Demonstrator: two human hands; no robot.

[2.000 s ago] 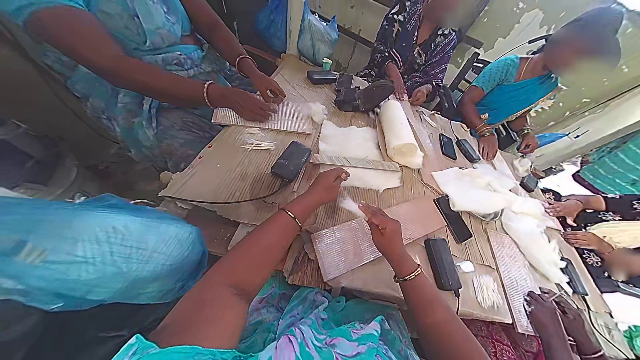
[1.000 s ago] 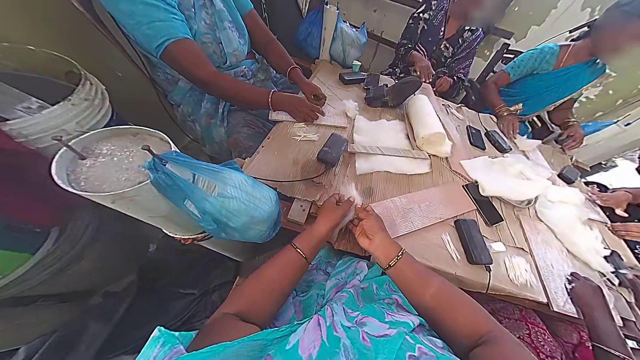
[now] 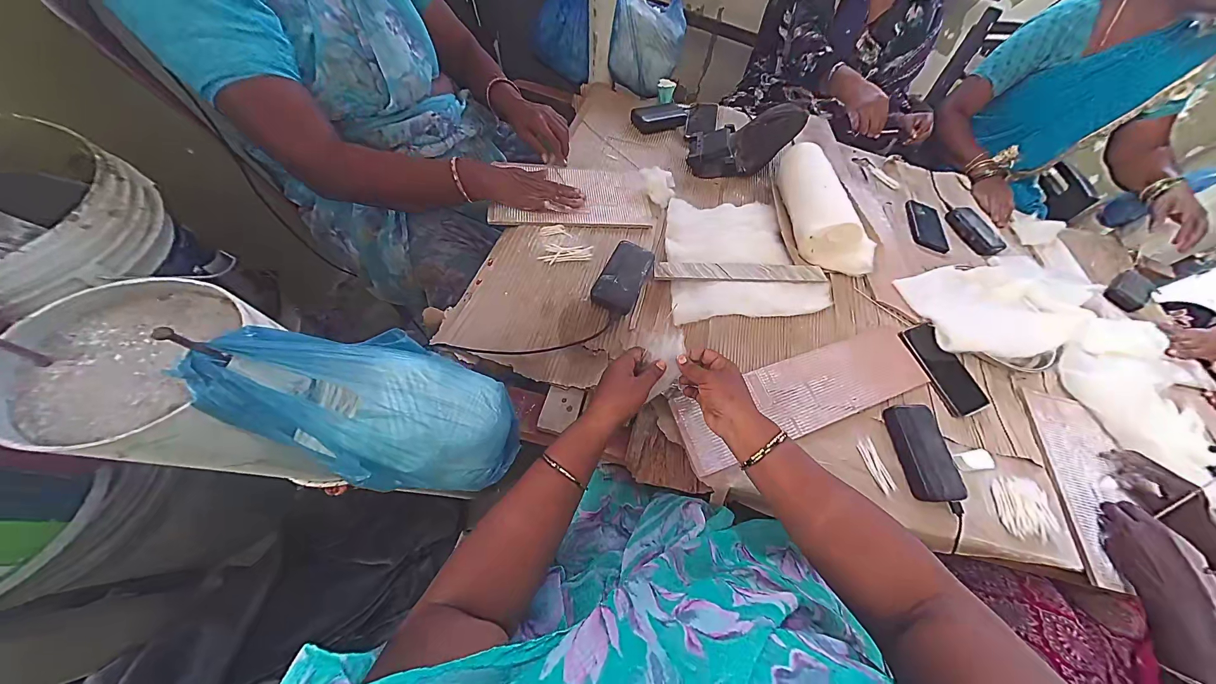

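Note:
Between the fingertips of my left hand [image 3: 627,382] and my right hand [image 3: 714,385] is a thin tuft of white cotton [image 3: 665,353], pinched by both. They are held just above the near table edge. A ribbed board [image 3: 817,394] lies partly beneath my right hand. Beyond my hands, a flat sheet of cotton [image 3: 727,233] has a narrow ruler-like strip [image 3: 741,273] across it, and a cotton roll [image 3: 822,204] lies to its right. Thin white rolled wicks [image 3: 876,465] lie right of my right forearm, with a bigger pile of them [image 3: 1024,508] farther right.
Left of me stands a white bucket [image 3: 218,427] of greyish material with a blue plastic bag [image 3: 408,408] at its rim. Black cases [image 3: 622,277] [image 3: 923,454] and a phone [image 3: 943,369] lie on the table. Co-workers' hands [image 3: 532,188] work around it, one pair on another ribbed board [image 3: 617,198].
My hands, farther apart two seconds ago, have come close together around the cotton tuft. The view has swung left, bringing the bucket into sight.

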